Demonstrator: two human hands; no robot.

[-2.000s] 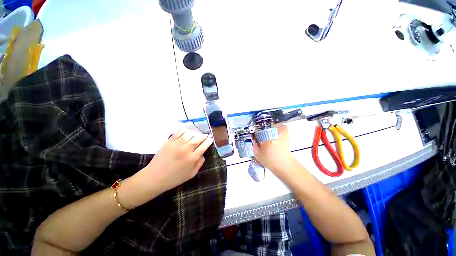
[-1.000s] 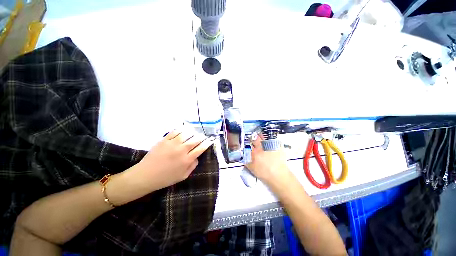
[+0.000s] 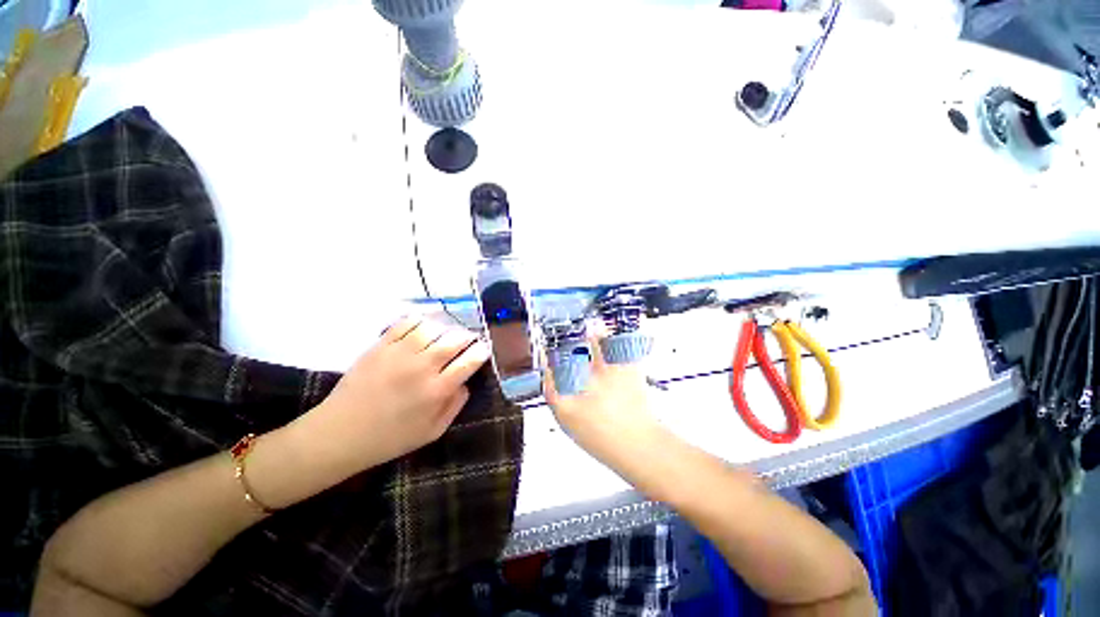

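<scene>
The dark plaid cloth (image 3: pixel 157 289) is heaped at the left and runs over the table's front edge, its right edge ending near the needle area. My left hand (image 3: pixel 404 383) lies on the cloth, its fingertips pinching the cloth's edge just left of the shiny metal guard (image 3: pixel 509 331). My right hand (image 3: pixel 603 404) is right of the guard, its raised fingers at the ridged grey tension dial (image 3: pixel 626 348). Its fingertips are partly lost among the metal parts, and I cannot tell whether they hold anything. The needle and presser foot are hidden.
The white sewing machine head (image 3: pixel 676 193) spans the view. Scissors with a red and a yellow handle (image 3: pixel 784 380) lie right of my right hand. A measuring strip (image 3: pixel 772 452) lines the table's front edge. Blue crates (image 3: pixel 887 494) stand below. Dark cords (image 3: pixel 1064 350) hang at right.
My right hand's fingers have shifted from beside the tension dial to its left, nearer the guard. My left hand keeps its place on the cloth. The camera view has shifted slightly.
</scene>
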